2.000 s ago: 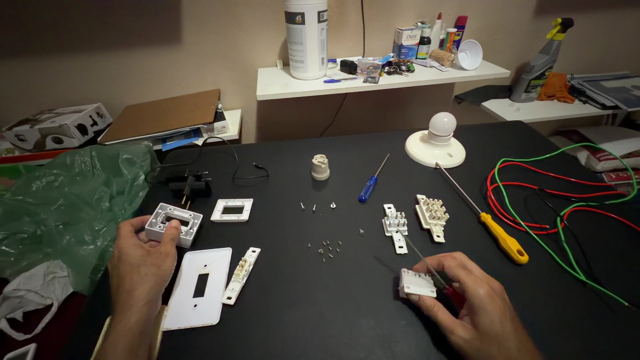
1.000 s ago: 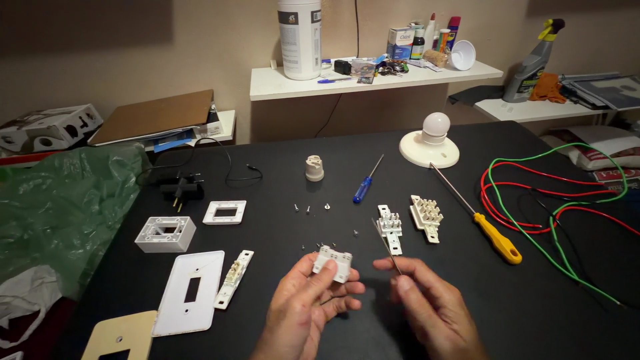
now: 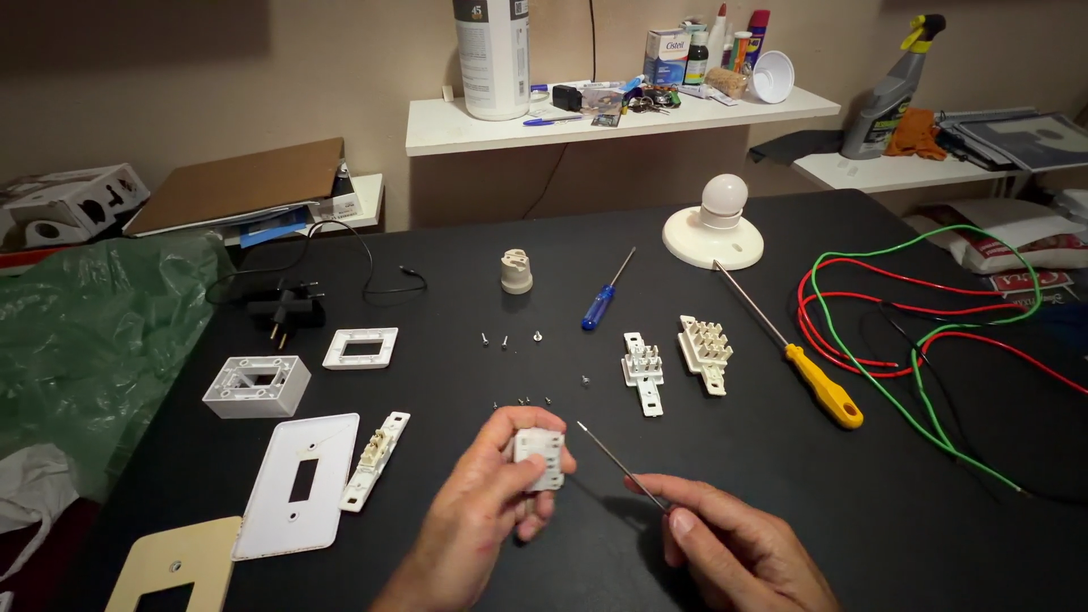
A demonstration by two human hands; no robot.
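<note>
My left hand [image 3: 501, 493] grips a small white plastic electrical module [image 3: 539, 459], thumb on its face, near the front middle of the table. Just right of it, my right hand [image 3: 722, 535] holds a thin screwdriver [image 3: 625, 466] by its shaft, tip toward the module but apart from it. The palm hides the handle. Small screws [image 3: 548, 400] lie behind my left hand. Two terminal modules, one white [image 3: 643, 374] and one cream [image 3: 705, 355], lie beyond my right hand. A switch strip [image 3: 374, 461] rests beside a white wall plate [image 3: 297, 484] on the left.
A blue screwdriver [image 3: 599, 306], a lamp socket [image 3: 516, 272] and a bulb on a round base [image 3: 712, 238] stand or lie farther back. At right are a yellow-handled screwdriver [image 3: 820, 387] and coiled wires [image 3: 926, 340]; at left, a white box [image 3: 257, 387] and a black plug adapter [image 3: 285, 310].
My left hand has left the white box at the left and come to the middle. The white module has passed from my right hand to my left. The right hand still holds the thin screwdriver.
</note>
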